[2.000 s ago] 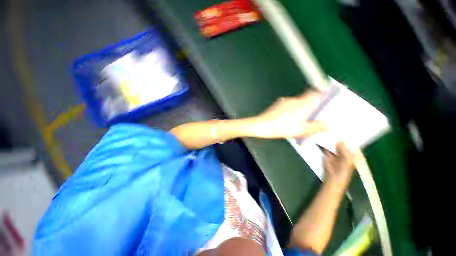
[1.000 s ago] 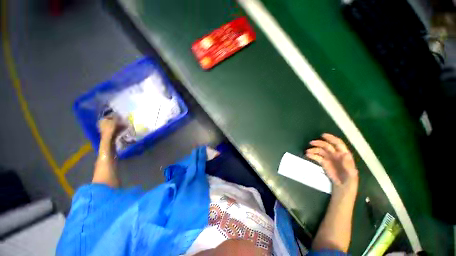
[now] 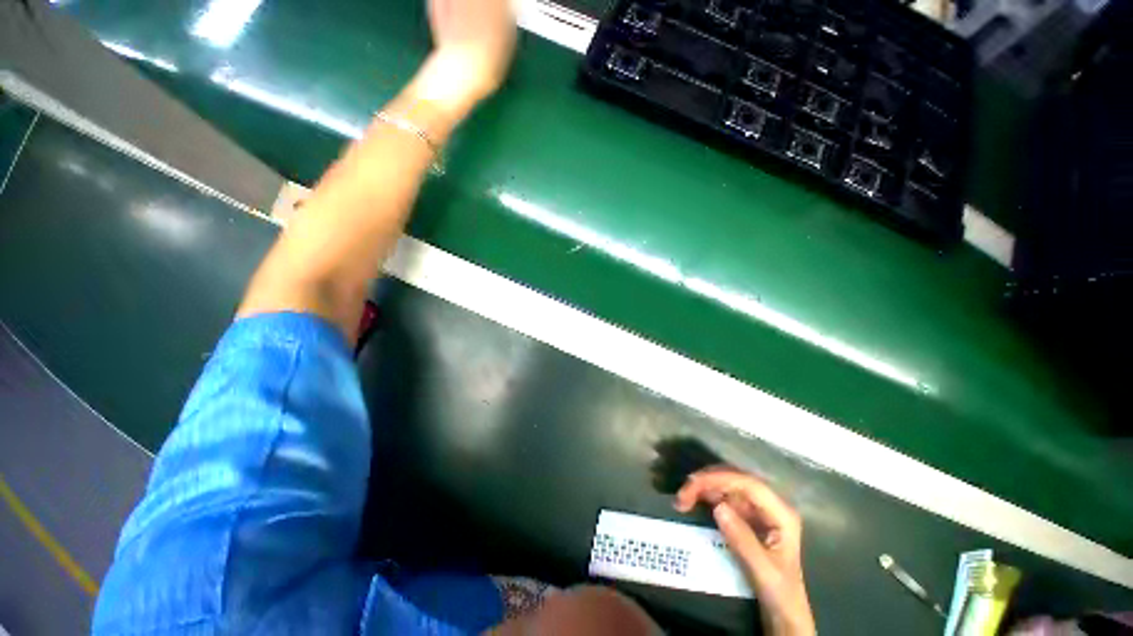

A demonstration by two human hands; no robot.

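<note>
A white strip with rows of small dark dots (image 3: 652, 550) lies flat on the dark green bench at the bottom. My right hand (image 3: 752, 528) is over its right end, palm partly up and fingers loosely curled, with nothing seen in it. Whether it touches the strip cannot be told. My left hand (image 3: 475, 31) reaches over the green belt at the top, blurred and cut off by the picture's edge; its fingers are hidden. A thin pen-like tool (image 3: 913, 584) lies right of my right hand.
A large black tray with square cells (image 3: 795, 106) lies across the belt at the top. A pale rail (image 3: 646, 367) divides belt and bench. A yellow-green strip on white sheets (image 3: 982, 596) lies at the lower right. A red object (image 3: 368, 323) shows partly behind my left arm.
The view has turned toward the belt, and the black tray has come in. My left hand has left the blue bin and now extends over the belt. My right hand's fingers are more curled.
</note>
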